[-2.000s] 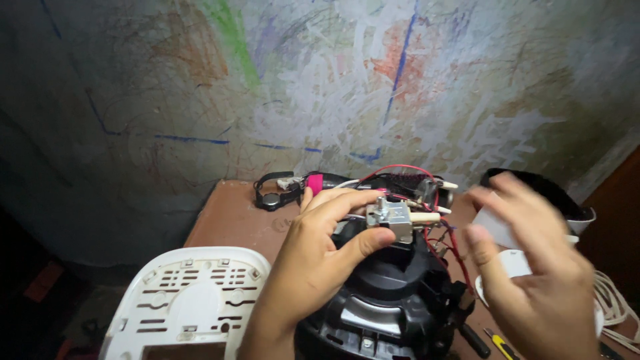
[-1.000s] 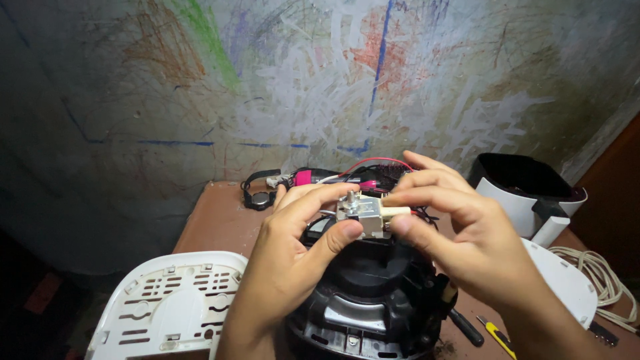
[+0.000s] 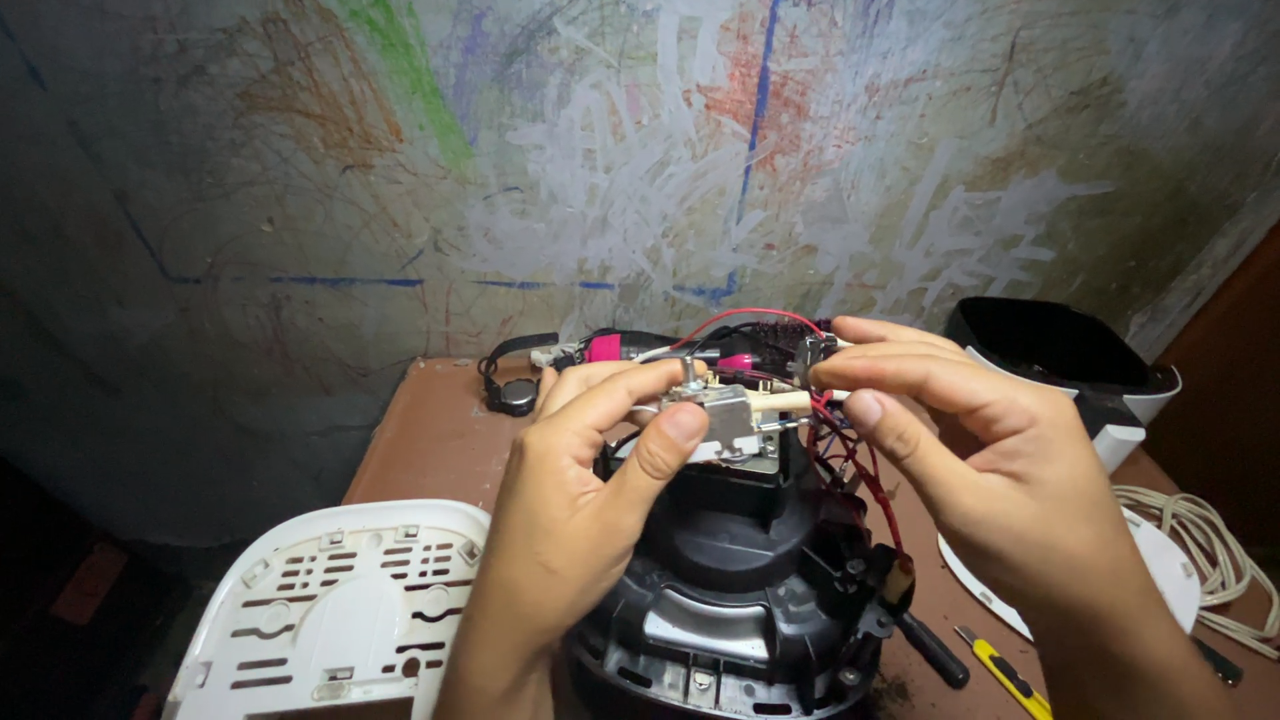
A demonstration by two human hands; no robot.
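My left hand (image 3: 585, 480) grips a small metal-cased switch or timer unit (image 3: 728, 412) with an upright shaft, between thumb and fingers. White-sleeved terminals (image 3: 780, 402) stick out of its right side. My right hand (image 3: 960, 430) pinches a small dark component (image 3: 815, 352) with wires, just right of the unit. Red wires (image 3: 880, 490) hang from there toward a black plastic appliance body (image 3: 735, 570), which stands under both hands and has a metal plate on top. Part of the wiring is hidden behind my right fingers.
A slotted white plastic cover (image 3: 350, 610) lies at left. On the brown table (image 3: 425, 430) are a wristwatch (image 3: 513, 396), a black and pink tool (image 3: 640, 348), a yellow utility knife (image 3: 1005, 675), a black handle (image 3: 932, 648), a coiled cable (image 3: 1205, 550) and a black-and-white basket (image 3: 1060, 350).
My right hand has come from the right up to the metal unit, then to the small dark component, which it now pinches. My left hand keeps hold of the unit.
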